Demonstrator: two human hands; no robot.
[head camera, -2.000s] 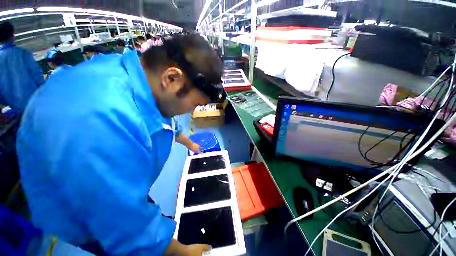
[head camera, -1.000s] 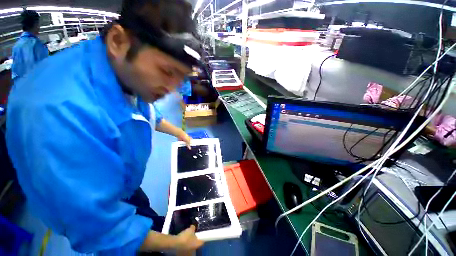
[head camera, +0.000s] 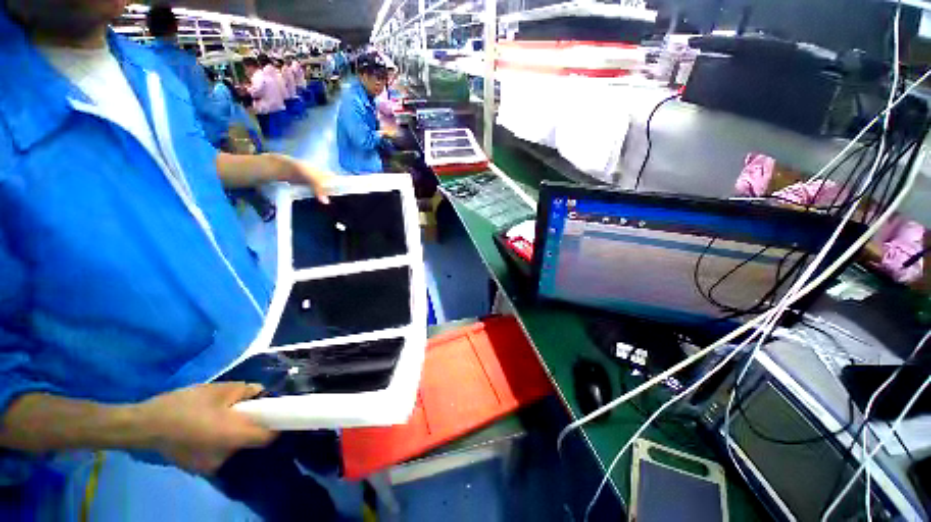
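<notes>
Neither of my hands is in view. Nearest in front, another person in a blue jacket (head camera: 153, 235) holds a white foam tray (head camera: 417, 296) by its two ends with bare hands. Its three pockets hold black glossy tablets, one of them here (head camera: 352, 232). The tray is tilted and raised above a red-orange tray (head camera: 459, 393) beside the bench. A grey panel with a tan border (head camera: 679, 489) lies on the green bench at the lower right.
A monitor (head camera: 664, 265) and a mouse (head camera: 591, 385) stand on the bench. White cables hang across a silver-white tester (head camera: 806, 438) at right. Pink sleeves (head camera: 806, 189) show behind the monitor. Another tray (head camera: 454, 146) lies farther along the bench. More people stand and sit behind.
The person has straightened up and lifted the white foam tray off the red-orange tray's side, raising and tilting it. The view has shifted slightly.
</notes>
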